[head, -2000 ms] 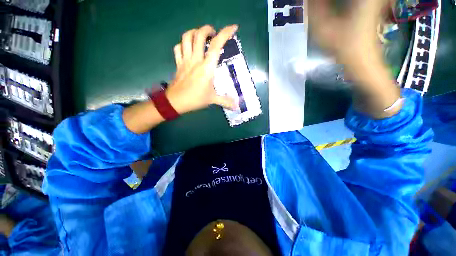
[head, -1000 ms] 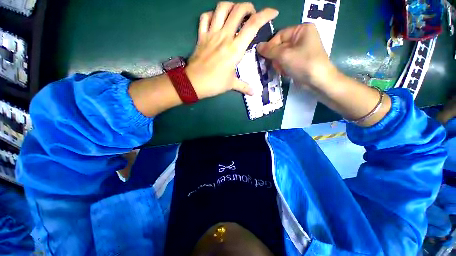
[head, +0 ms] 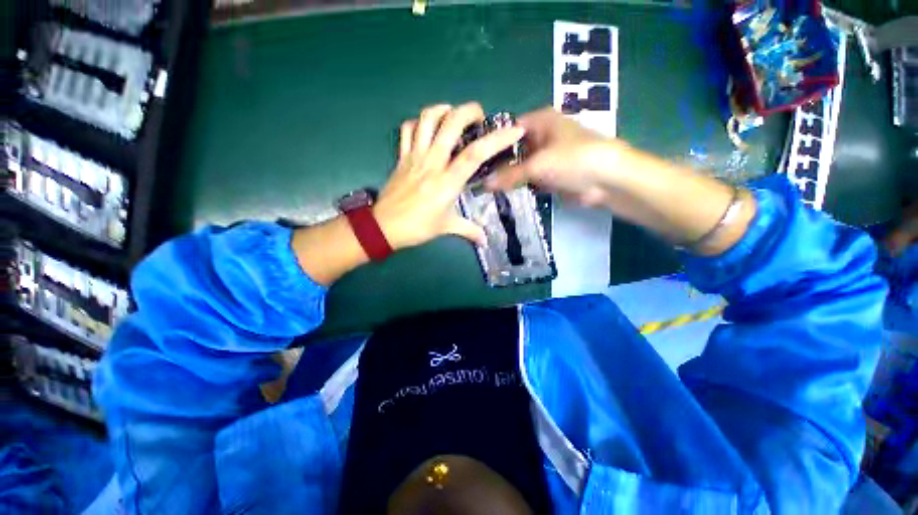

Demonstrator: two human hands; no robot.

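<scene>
The phone mid-frame assembly (head: 523, 241) lies on the green mat in front of me, silvery with a dark strip along its middle and a dark board end at the top. My left hand (head: 433, 176) grips it, fingers at the top end and thumb on the left edge. My right hand (head: 564, 161) is over the frame's upper right part, slightly blurred, fingertips bunched together on or just above the board. Whether they hold a small piece cannot be told. The sticker backing sheet (head: 584, 246) lies right of the frame, with several black notched shapes at its top.
A black phone tray (head: 166, 151) with silvery frames stands at the left. A red-rimmed scrap box (head: 790, 60) heaped with bits is at the upper right. Spare sticker sheets (head: 813, 151) lie beside it. Another silvery item (head: 904, 86) is at the far right edge.
My right hand came from over the backing sheet's right side to the frame and remains there. My left hand stays on the frame. The whole view has shifted.
</scene>
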